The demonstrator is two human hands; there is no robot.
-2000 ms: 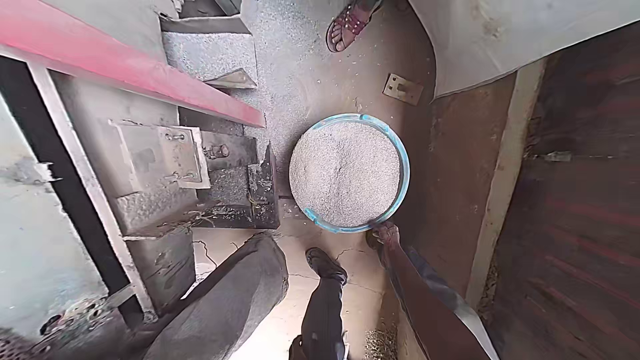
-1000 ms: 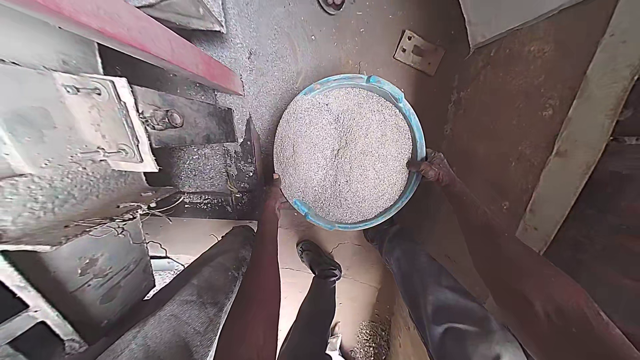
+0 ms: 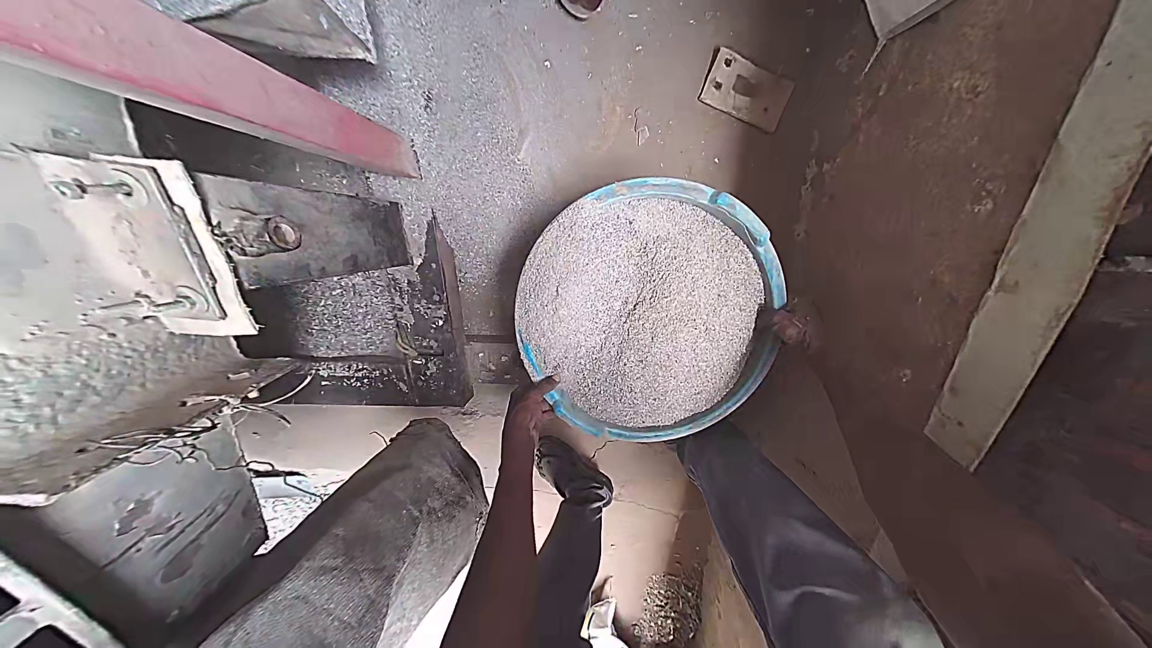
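Note:
A round blue plastic basin (image 3: 774,270), heaped with pale granular material (image 3: 643,310), is in the middle of the head view. My left hand (image 3: 531,405) grips its lower left rim, the thumb lying on the edge. On the right side of the rim my right hand (image 3: 790,328) is closed around the edge; the fingers underneath are hidden. Whether the basin rests on the floor or is lifted, I cannot tell.
A pink-red metal beam (image 3: 297,103) and a machine's metal housing with bolts (image 3: 135,243) stand at the left. A metal plate with holes (image 3: 745,90) lies on the floor beyond the basin. Pale grains cover part of the floor (image 3: 477,162). Legs, one in a dark boot (image 3: 571,472), are below.
My left hand, out of view two seconds ago, has come to the basin's left rim and now holds it. My right hand has moved up along the right rim. A sandalled foot has mostly left view.

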